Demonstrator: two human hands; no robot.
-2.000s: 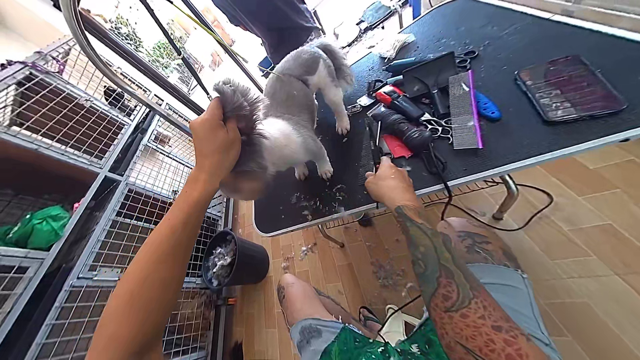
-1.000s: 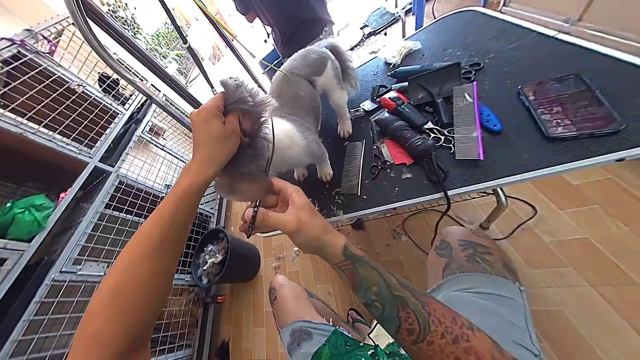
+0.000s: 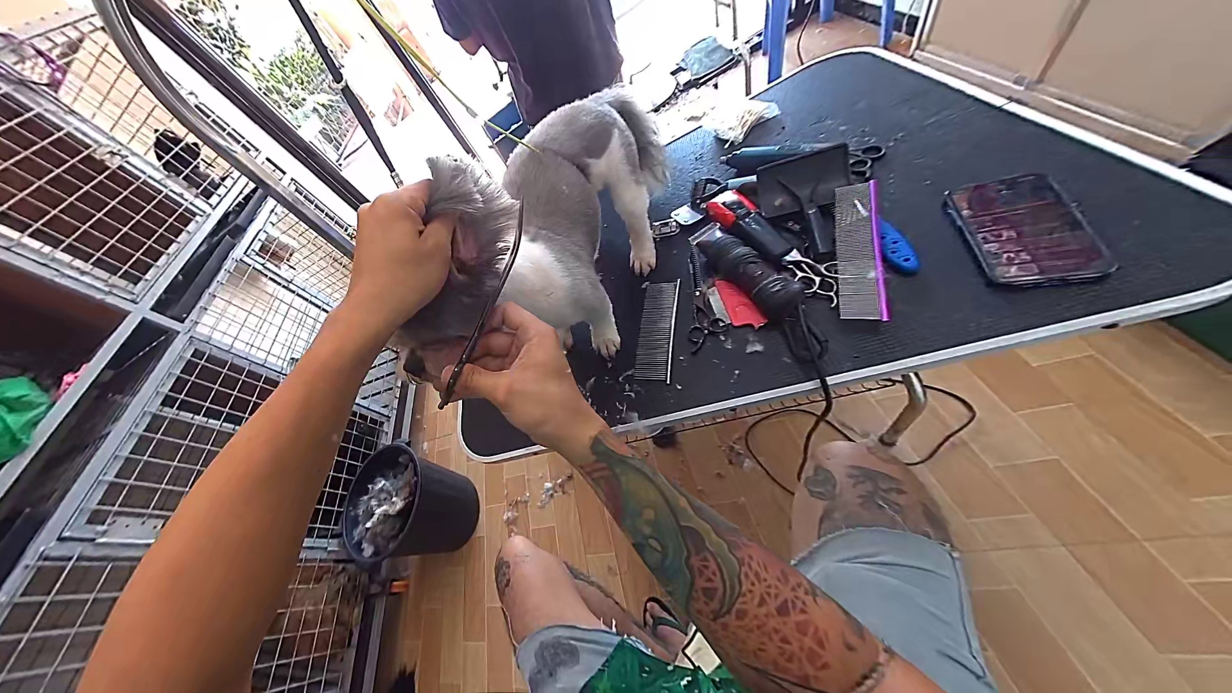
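Note:
A grey and white dog [image 3: 558,192] stands at the left end of the black grooming table [image 3: 972,125]. My left hand [image 3: 399,255] grips the dog's ear and the fur by it. Beneath the ear, my right hand [image 3: 515,371] holds a dark, long thin tool [image 3: 486,308], which looks like grooming scissors, slanting up along the side of the dog's head. The dog's face is mostly hidden. A metal comb [image 3: 656,332] lies by its front paws, with small scissors [image 3: 707,322] beside it. Further right are a black corded clipper [image 3: 751,269], a red and black clipper [image 3: 746,221] and a purple-backed comb [image 3: 859,250].
A phone or tablet [image 3: 1030,231] lies at the right of the table. Wire cages [image 3: 125,192] line the left side, with a black bin [image 3: 448,500] of cut hair beside them. A power cord [image 3: 823,404] hangs off the table's near edge. Behind the dog stands another person [image 3: 549,48].
My right hand has moved left from the tabletop to the dog's head, now holding the dark tool. A metal comb lies near the paws where my right hand was. My left hand keeps its hold.

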